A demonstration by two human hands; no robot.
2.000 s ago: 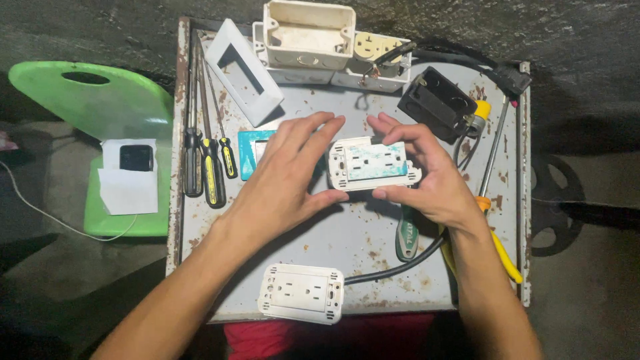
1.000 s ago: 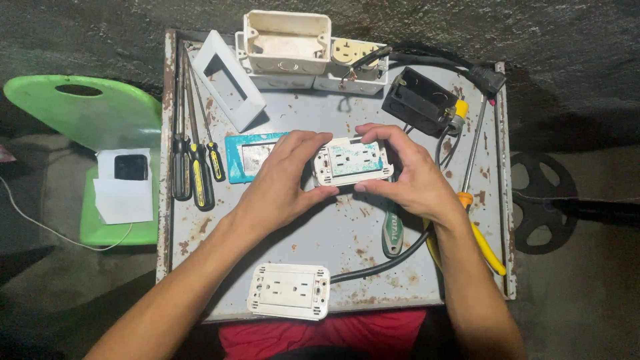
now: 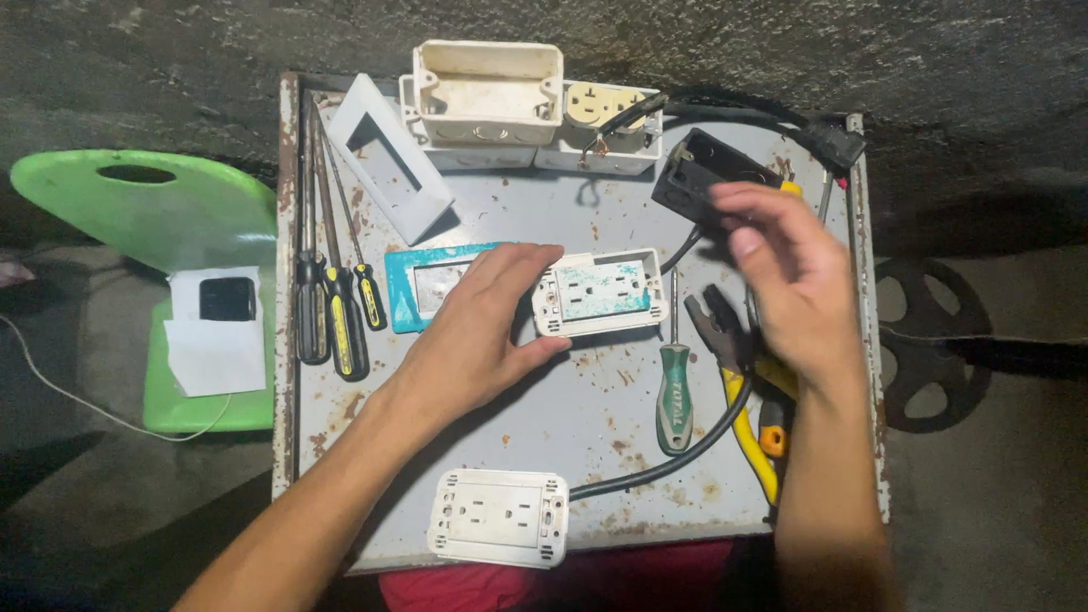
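Note:
My left hand (image 3: 493, 319) grips the left end of a white double power outlet (image 3: 599, 293), whose face carries patches of turquoise paint. My right hand (image 3: 786, 263) is raised off the outlet, fingers bent and apart, beside a black electrical box (image 3: 710, 178); nothing shows in it. Partly behind my left hand lies a turquoise cover frame (image 3: 404, 293). A second white outlet (image 3: 500, 517), joined to a black cable (image 3: 654, 476), lies at the table's near edge. Between my hands and lower down is a green-handled screwdriver (image 3: 676, 395).
Several screwdrivers (image 3: 347, 331) lie at the left beside a white cover frame (image 3: 391, 161). White boxes (image 3: 489, 93) and a cream outlet (image 3: 605, 106) stand at the back. Yellow-handled pliers (image 3: 735, 399) lie right. A green chair (image 3: 204, 204) holds a phone (image 3: 228, 299) on paper.
My right hand has let go of the paint-marked outlet and moved right, towards the black box. My left hand still holds the outlet's left end.

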